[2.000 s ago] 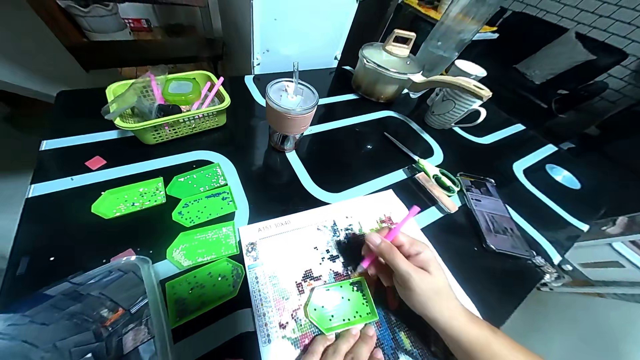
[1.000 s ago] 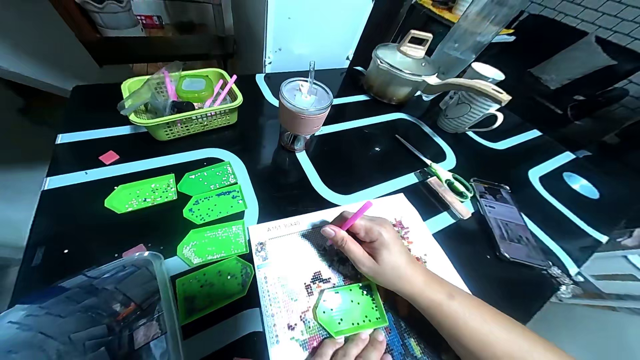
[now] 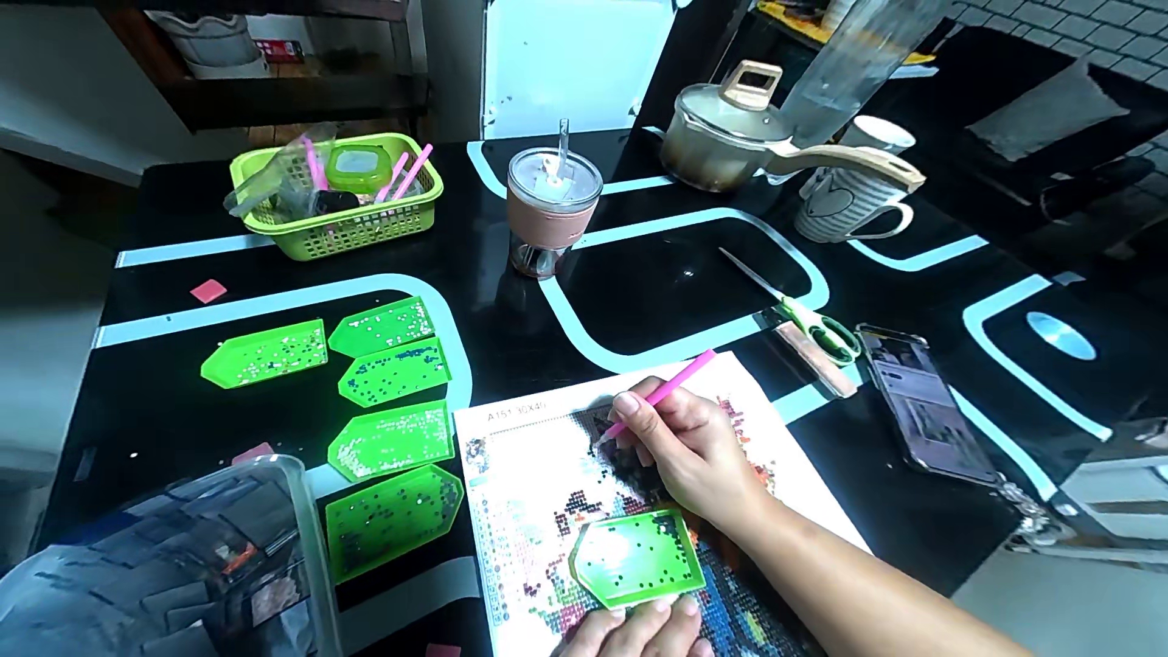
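Note:
My right hand (image 3: pixel 698 447) is shut on a pink diamond-painting pen (image 3: pixel 671 383), its tip down on the upper part of a diamond-painting canvas (image 3: pixel 520 420). At the bottom edge, the fingers of my left hand (image 3: pixel 639 631) touch the near edge of a green bead tray (image 3: pixel 637 557) lying on the canvas with dark beads in it. Left of the canvas lie several more green trays (image 3: pixel 392 440) holding beads of different colors. The canvas is partly covered with colored beads; my right hand and forearm hide some of it.
A clear plastic box (image 3: pixel 301 511) of packets stands lower left, a green basket (image 3: pixel 365 224) upper left. A lidded tumbler (image 3: pixel 552 205), a saucepan (image 3: pixel 721 137) and a striped mug (image 3: pixel 844 205) stand behind. Scissors (image 3: pixel 812 324) and a phone (image 3: pixel 926 401) lie right.
Two seconds ago the pen tip was close to the tray on the canvas; my right hand has since moved away from that tray, up the canvas. My left hand remains at the tray.

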